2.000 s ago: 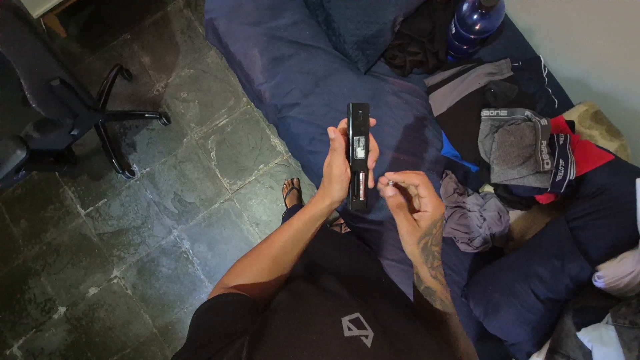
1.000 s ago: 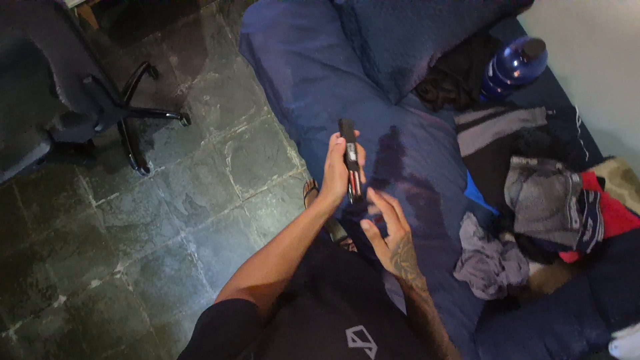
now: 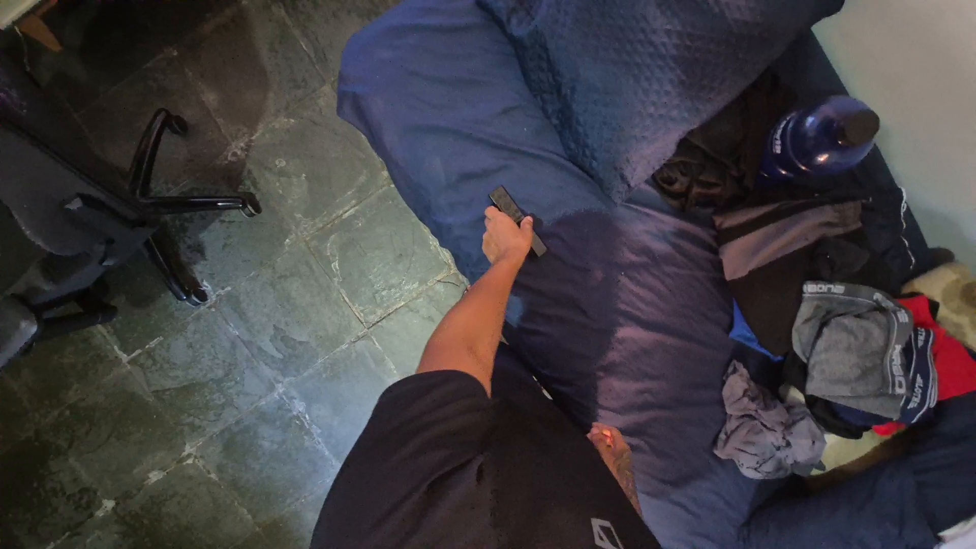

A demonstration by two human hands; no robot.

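Note:
My left hand (image 3: 506, 238) reaches out over the bed and grips a slim black remote control (image 3: 504, 201), its thumb along one side and its fingers at the other. The remote lies slantwise at or just above the dark blue bedding (image 3: 564, 305); whether it touches the cloth is not clear. Low in the view, close to my black shirt, my right hand (image 3: 608, 442) is curled beside the bed's cover. A small orange-red spot shows at its fingers, too small to identify, and the shirt partly hides the forearm.
A blue bottle with a black lid (image 3: 820, 141) and a quilted pillow (image 3: 633, 69) are at the upper right. Grey underwear (image 3: 850, 347) and a crumpled grey cloth (image 3: 766, 427) lie on the right. A black wheeled chair (image 3: 69, 198) stands on the slate floor (image 3: 267, 297) at left.
My left hand has moved away from my body with the remote, out over the bedding. My right hand, beside the remote before, has drawn back toward my body. The view has shifted.

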